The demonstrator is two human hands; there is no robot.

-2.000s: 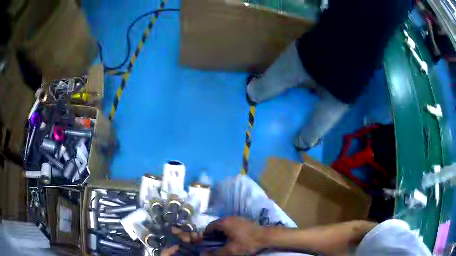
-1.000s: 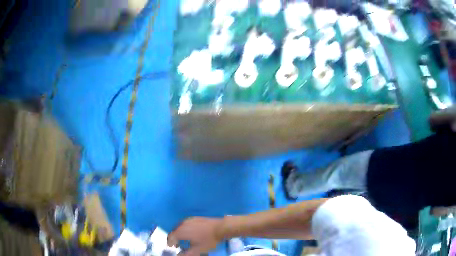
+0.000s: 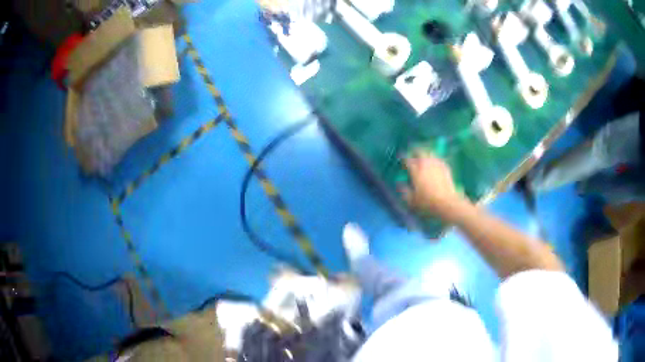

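My right hand [image 3: 430,180] is over the near corner of a green-topped bench [image 3: 368,127], blurred; whether it holds or touches anything is unclear. White corded appliances with round open ends, such as this one [image 3: 497,127], lie in rows on the bench. A bunch of white appliances [image 3: 297,290] with dark cords or handles is at the bottom edge, close to my body, blurred. My left hand cannot be made out there.
An open brown carton [image 3: 117,106] with greyish contents stands on the blue floor at upper left. A black cable [image 3: 246,205] loops beside yellow-black tape [image 3: 272,194]. Another carton [image 3: 605,269] is at right. A person's grey trouser leg [image 3: 594,152] is beside the bench.
My view has turned and come closer to the bench. My right hand has moved from the white items at the bottom to the bench corner. The bunch shows at the bottom edge.
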